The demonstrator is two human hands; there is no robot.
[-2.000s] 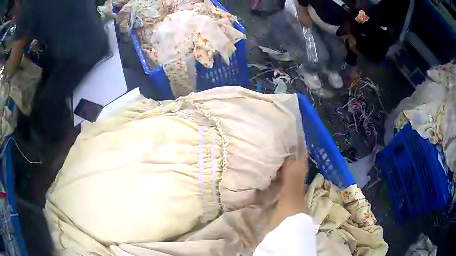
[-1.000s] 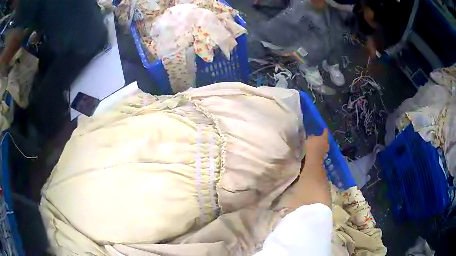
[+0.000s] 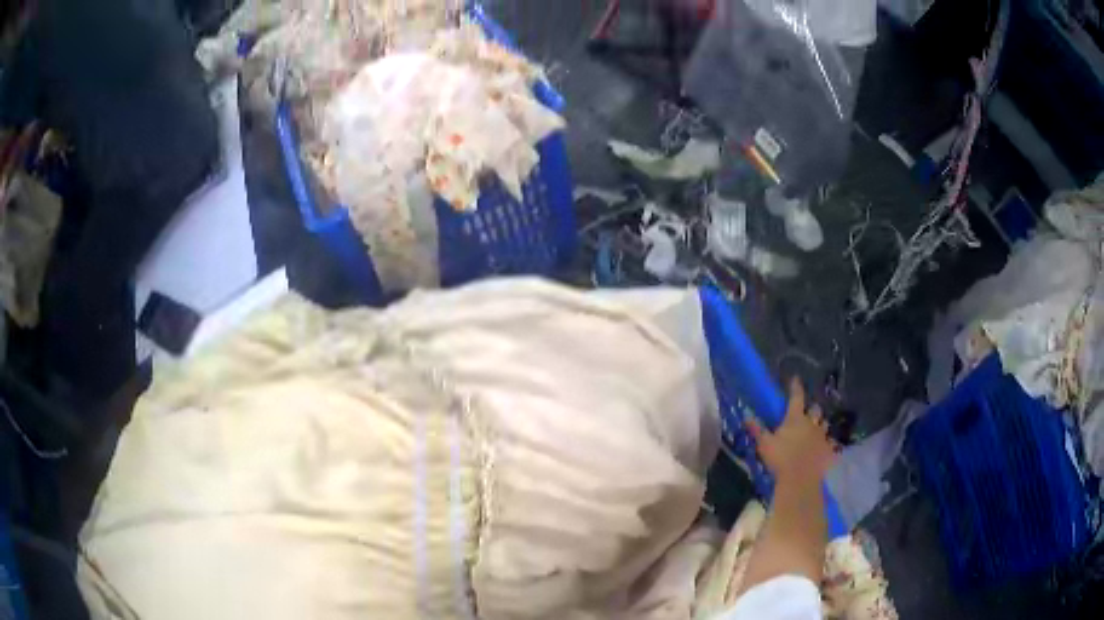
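Observation:
A large cream garment heap (image 3: 279, 484) fills the lower left and middle, with whitish parallel lines and a ruffled edge across its gathered cloth. It lies over a blue crate (image 3: 745, 363), whose perforated right side shows. My right hand (image 3: 795, 442) is on that side's rim, thumb on the inner side and fingers over the top; it seems to grip the rim. My left hand is not in view.
A blue crate (image 3: 515, 230) with floral-print pieces (image 3: 448, 115) stands behind. Another blue crate (image 3: 999, 472) with pale cloth is at right. A dark phone-like rectangle (image 3: 168, 322) lies on a white surface. Thread waste (image 3: 896, 273) litters the floor. A dark-clothed person is upper left.
My right hand has moved from the cloth's right edge outward onto the crate rim. The view has shifted, so the heap sits lower. Someone's hands at upper right are gone; thread waste there appears lifted.

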